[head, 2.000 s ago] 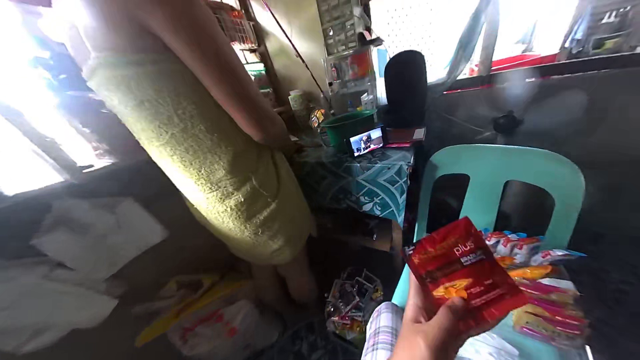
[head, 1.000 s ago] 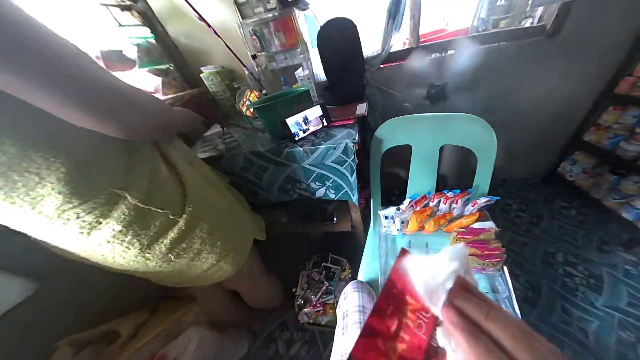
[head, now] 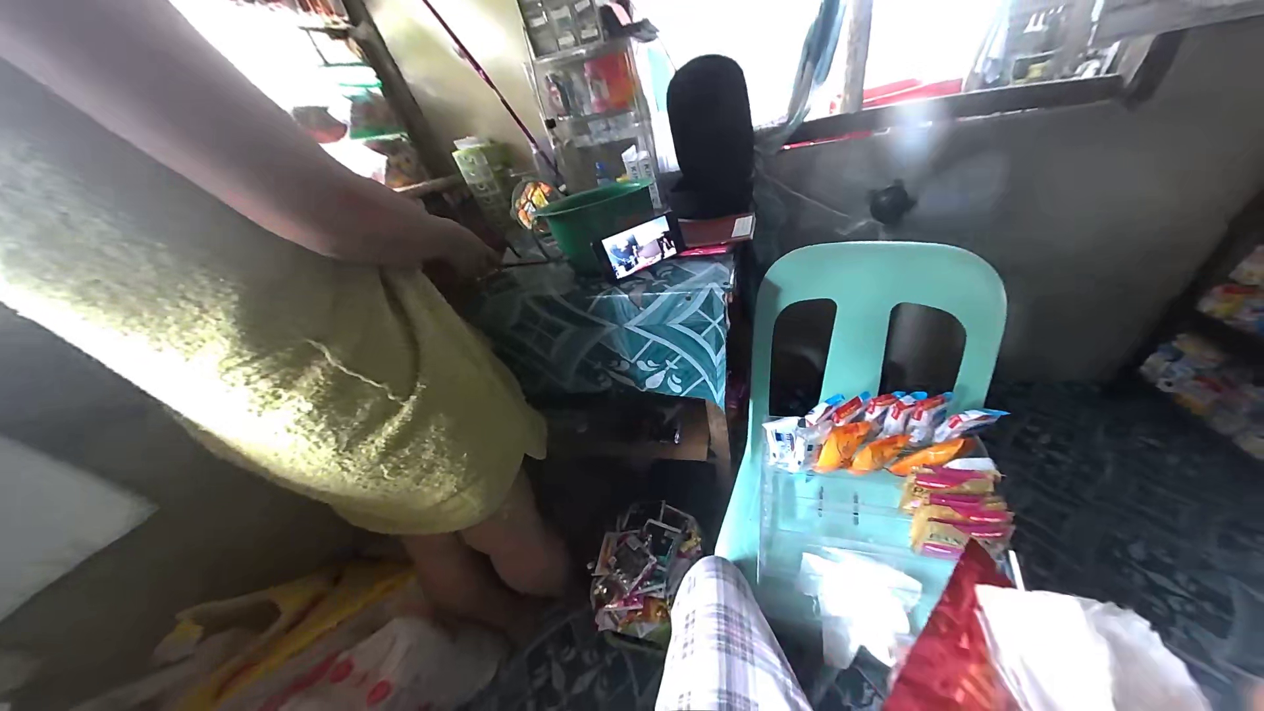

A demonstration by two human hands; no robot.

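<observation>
Neither of my hands can be made out. At the bottom right a red foil packet (head: 953, 642) stands tilted against a white plastic bag (head: 1081, 647); what holds them is out of sight. Left of them, a crumpled clear-white plastic bag (head: 861, 597) lies on a clear plastic tray (head: 839, 513) on the seat of a green plastic chair (head: 882, 259). Small red, white and blue packets (head: 894, 413), orange packets (head: 879, 452) and yellow-pink packets (head: 958, 509) line the tray's back and right side.
A person in a yellow towel (head: 375, 415) stands at the left by a table with a patterned cloth (head: 652, 331). It bears a phone (head: 640, 247) and a green basin (head: 597, 212). A basket of small packets (head: 642, 573) sits on the floor beside my knee (head: 726, 632).
The red packet, held up in a hand two seconds ago, is now low at the bottom right beside white plastic. The hand seen near it in both earlier frames has left the view.
</observation>
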